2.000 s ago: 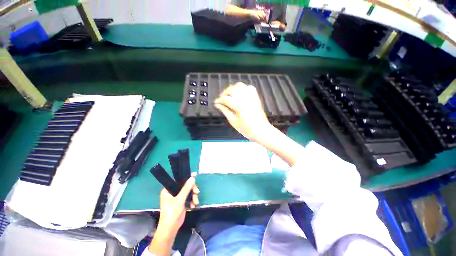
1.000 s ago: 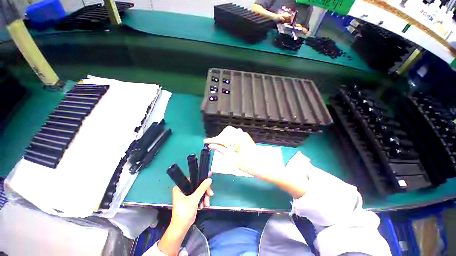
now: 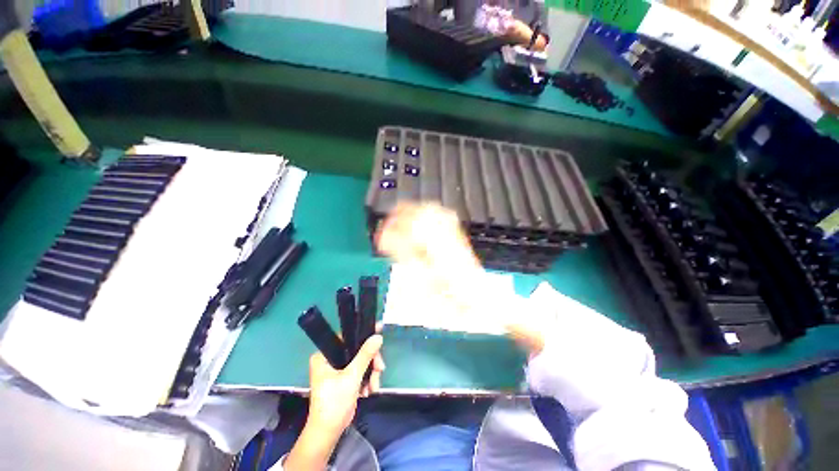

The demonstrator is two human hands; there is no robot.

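Note:
My left hand point(image 3: 339, 391) is near the bench's front edge, closed round the lower ends of three slim black housings point(image 3: 346, 317), fanned out and pointing up. My right hand point(image 3: 428, 241) is blurred, over the white paper sheet point(image 3: 492, 299) and just in front of the centre tray stack; whether it holds anything cannot be told. The grooved top tray point(image 3: 515, 179) has several small black inserts point(image 3: 388, 167) with bright spots in its two left grooves.
At left, black bars point(image 3: 110, 225) lie in a row on layered white sheets point(image 3: 184, 248). Loose black housings point(image 3: 264, 276) lie beside them. Ribbed trays of black parts point(image 3: 690, 248) stand at right. Beyond, a person's hand point(image 3: 529, 37) is at a parallel green surface point(image 3: 313, 51) with black parts.
My right hand has moved from the centre tray to the housings, then back up toward the tray. One insert fewer shows in the tray than two seconds ago. My left hand keeps its three housings.

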